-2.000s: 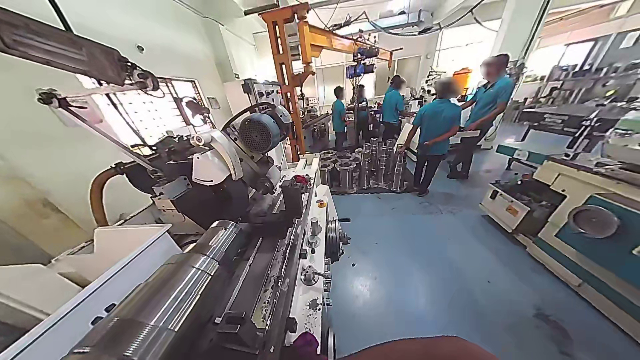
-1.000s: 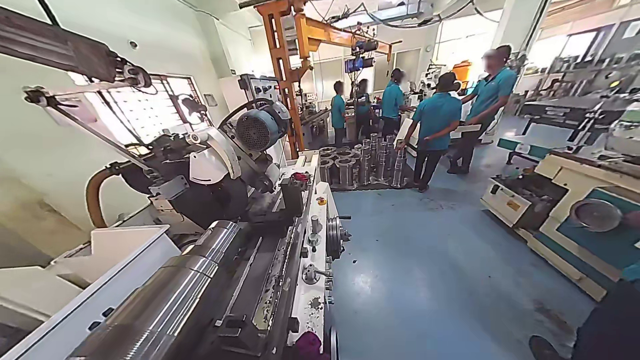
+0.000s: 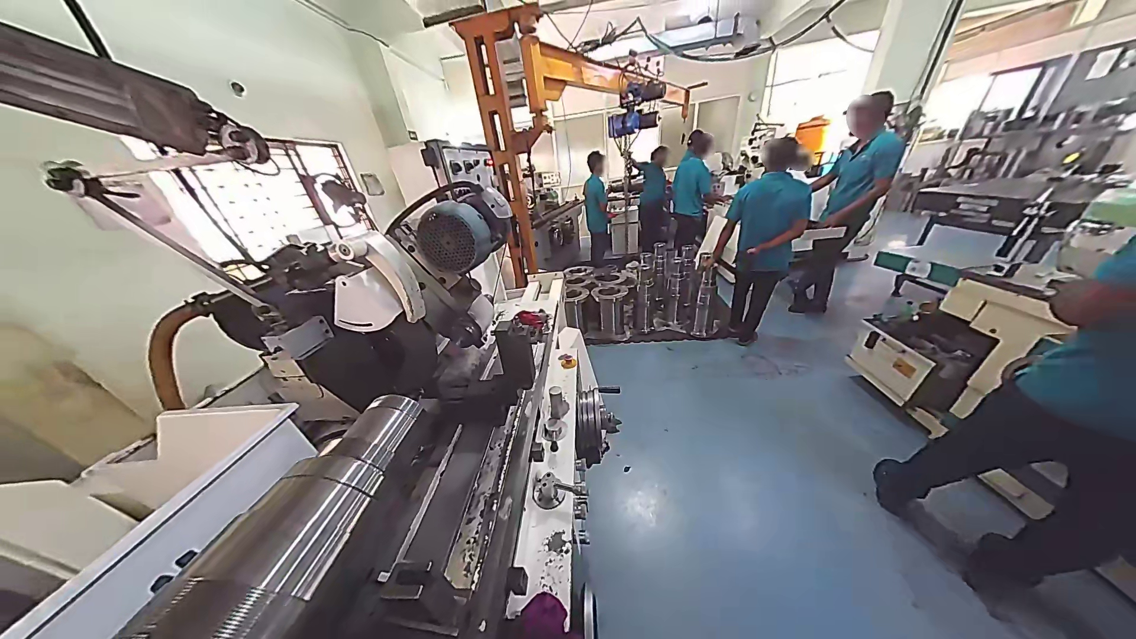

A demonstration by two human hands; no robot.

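Neither of my hands shows in the head view. A large polished steel shaft [image 3: 302, 524] lies along the bed of a cylindrical grinding machine at the lower left. Beyond its far end sit the white wheel guard [image 3: 377, 280] and a blue electric motor [image 3: 454, 236]. The machine's front carries a handwheel [image 3: 593, 426] and a small lever knob [image 3: 548, 490]. A purple cloth [image 3: 543, 614] rests at the bottom edge of the machine, and a red cloth [image 3: 530, 319] lies farther along it.
Steel cylinders and shafts [image 3: 612, 306] stand on a dark mat beyond the machine. Several people in teal shirts [image 3: 770, 213] stand near an orange jib crane [image 3: 501, 133]. At the right, another person [image 3: 1087, 382] is beside a cream and green machine [image 3: 1003, 319]. Blue floor [image 3: 710, 479] lies between the machines.
A person in a teal shirt and dark trousers has come into view at the right edge, with only a small part showing a second ago. The arm at the bottom edge two seconds ago is gone.
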